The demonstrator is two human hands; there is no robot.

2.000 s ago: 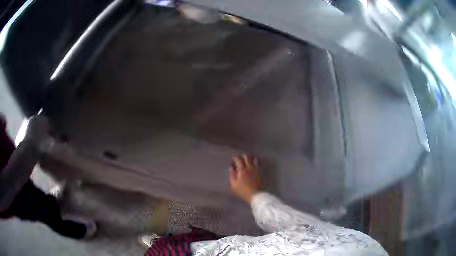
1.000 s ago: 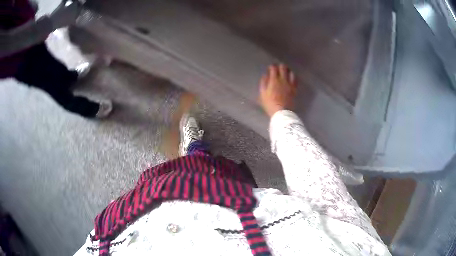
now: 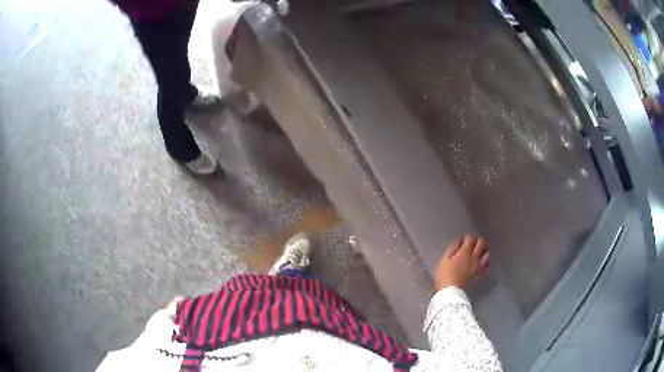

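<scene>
A large grey painted cabinet housing (image 3: 408, 167) lies in front of me, with a long flanged side and a big opening. Clear, glittering film or bubble wrap (image 3: 502, 131) shows inside the opening. My right hand (image 3: 464, 263) is bare and rests on the near part of the flange. Its fingers bend at the inner edge, and no tool shows in it. My left hand is not visible.
A person in dark trousers (image 3: 172, 109) stands on the speckled floor (image 3: 87, 182) at the housing's far left end. My shoe (image 3: 294, 252) is beside an orange-yellow floor mark (image 3: 320, 218). Blurred items are at the upper right.
The view has turned, and the housing now runs from upper left to lower right. My right hand stays on the flange, its fingers now more bent. More floor shows on the left.
</scene>
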